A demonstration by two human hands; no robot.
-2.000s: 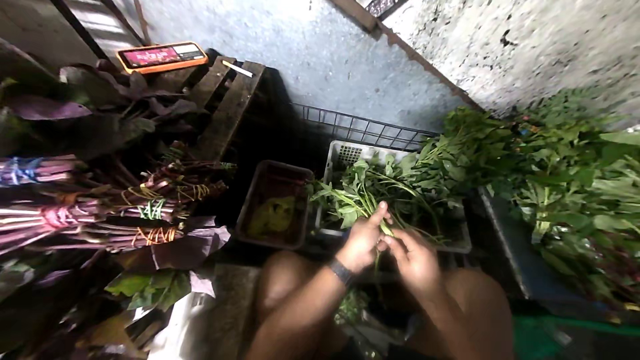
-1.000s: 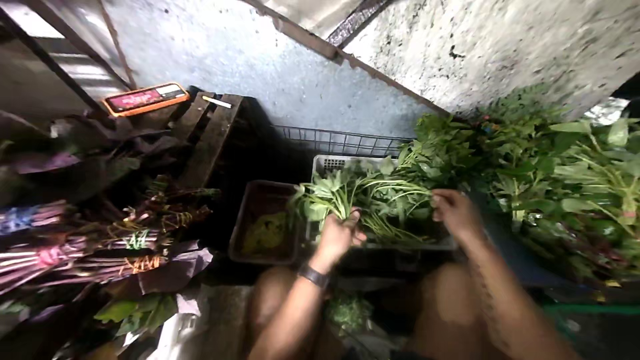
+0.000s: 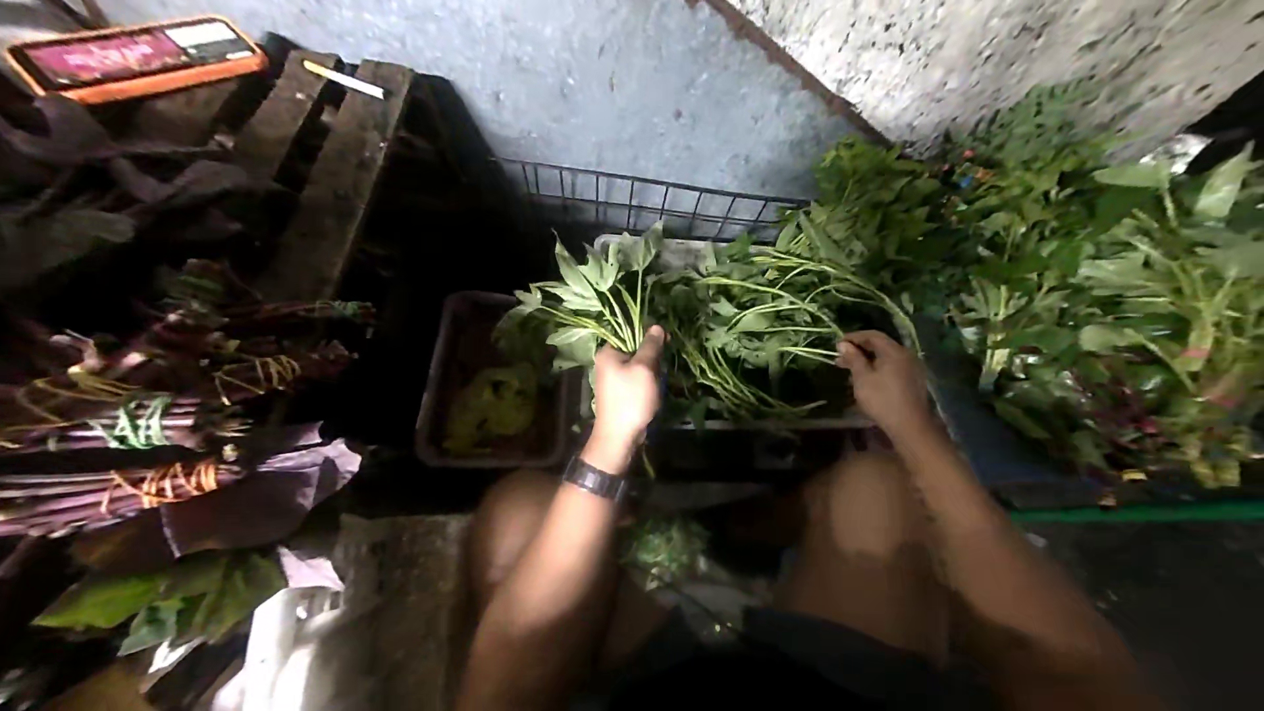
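Observation:
My left hand (image 3: 629, 390), with a dark watch on its wrist, is closed around a small bunch of leafy green stems (image 3: 592, 296), leaves pointing up and away. To its right, my right hand (image 3: 874, 365) pinches the end of a green stem (image 3: 815, 353) at the right side of the pile. Between and beyond the hands, loose leafy greens (image 3: 750, 316) lie heaped in a light plastic crate (image 3: 790, 425), mostly hidden under them. Left of the crate stands a shallow plastic tub (image 3: 427, 420) with something yellow-green in it.
Purple-stemmed bundles (image 3: 148, 484) tied with coloured bands lie at left. Behind them, an orange-cased phone (image 3: 138, 59) and a white stick (image 3: 343, 79) rest on wooden slats (image 3: 336, 188). A black wire rack (image 3: 652, 202) stands by the wall. More greens (image 3: 1086, 316) are piled at right.
Two seconds ago my hands were together over the greens; they have since moved apart, the left with a bunch, the right to the pile's right side.

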